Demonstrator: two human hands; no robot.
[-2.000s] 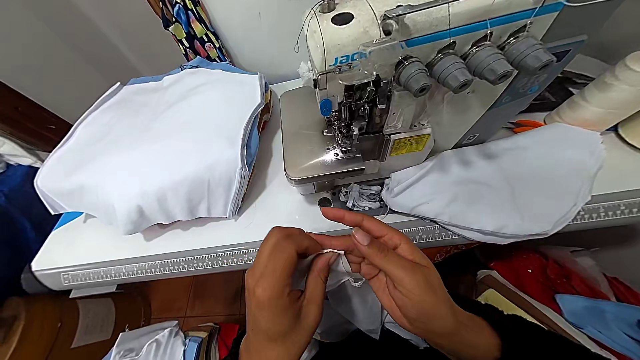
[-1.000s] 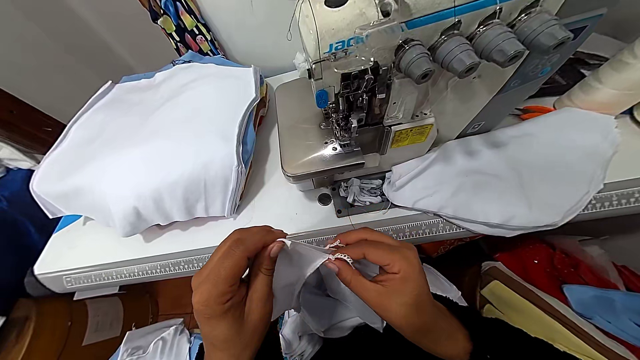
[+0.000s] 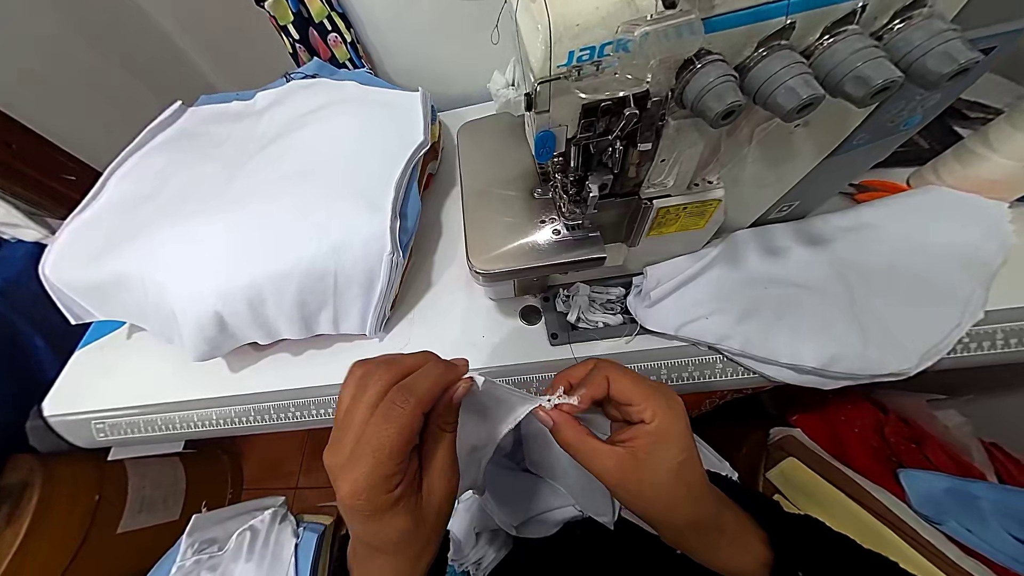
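A white fabric piece [image 3: 512,448] with an overlocked edge hangs between my two hands, in front of the table's edge. Thumb and fingers of my left hand [image 3: 400,456] pinch one corner of it. My right hand [image 3: 624,448] pinches the stitched edge, where a short bunch of thread chain [image 3: 560,398] shows at the fingertips. Beyond the hands stands a Jack overlock sewing machine [image 3: 592,192], and its presser foot area has no cloth under it. More white cloth lies gathered low, by my lap.
A stack of white cut pieces [image 3: 240,216] covers the table's left side. White panels [image 3: 832,280] lie right of the machine, near a thread cone [image 3: 976,152] and orange-handled tool [image 3: 876,190]. Fabric scraps [image 3: 592,304] fill a recess. A measuring tape [image 3: 224,416] runs along the front edge.
Two seconds ago my hands were close together at the cloth; they have since spread apart, my left hand to the left, with the fabric edge stretched between them.
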